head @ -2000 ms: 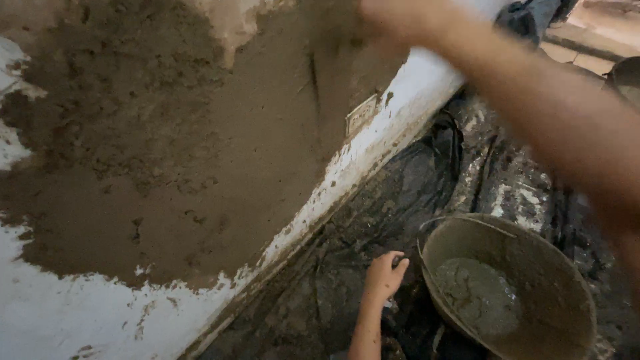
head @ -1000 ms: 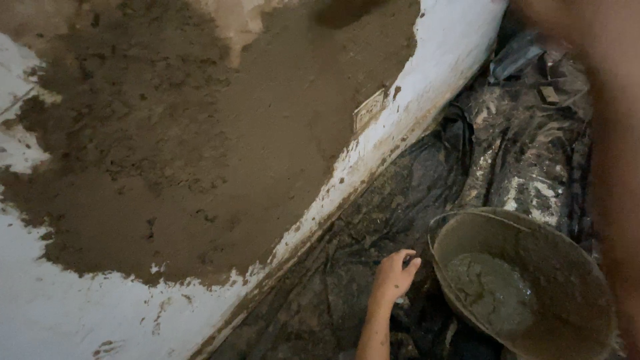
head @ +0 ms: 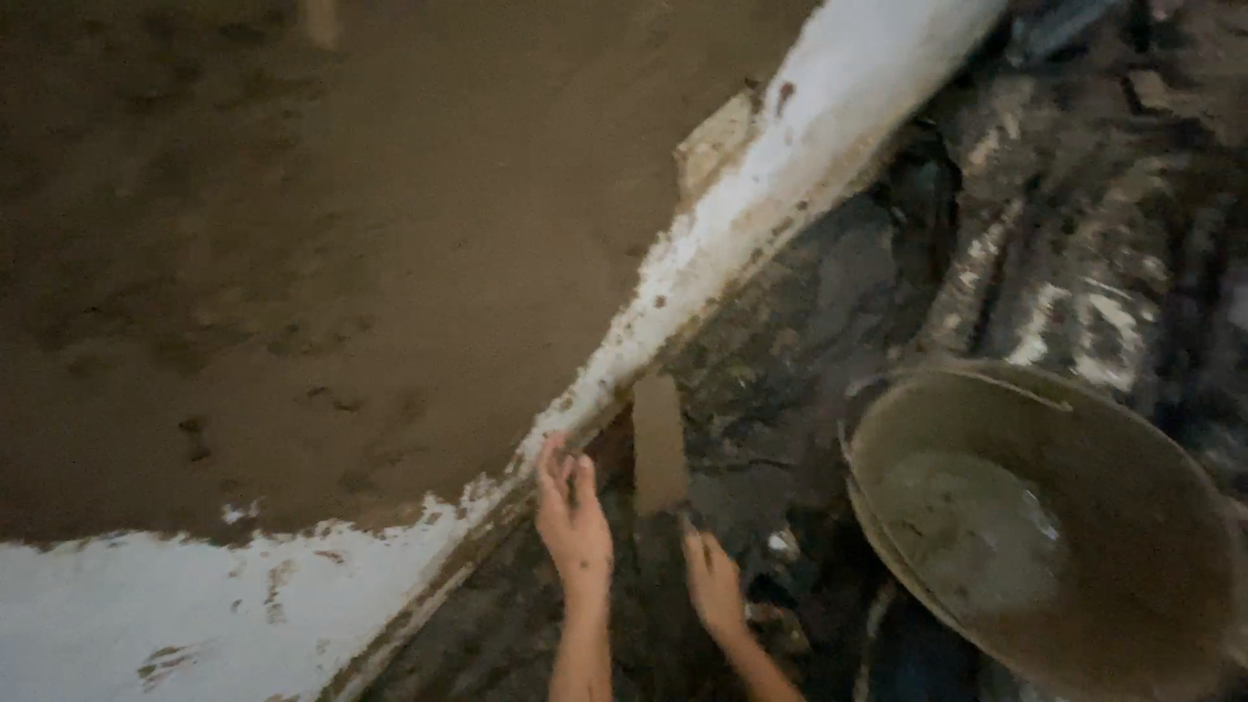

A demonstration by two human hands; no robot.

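Note:
My right hand [head: 714,575] grips the handle of a flat rectangular trowel [head: 660,444], whose blade is coated with brown wet plaster or mud. Just left of it my left hand [head: 575,522] is raised with its fingers apart, near the base of the wall, and nothing shows in it. Brown plaster [head: 468,244] covers much of the white wall [head: 127,614], with a rough, ragged lower edge. To the right of both hands stands a bucket [head: 1150,546] with some wet greyish mix [head: 965,531] inside.
A pale outlet plate [head: 717,141] sits at the right edge of the plastered area. Dark, dirty plastic sheeting [head: 809,322] lies crumpled along the wall's base and around the bucket. A bluish object [head: 1063,24] lies at the top right.
My right hand has come down from the upper right to beside my left hand, and the trowel now shows clearly. My left hand held a small dark thing before; its fingers are now spread.

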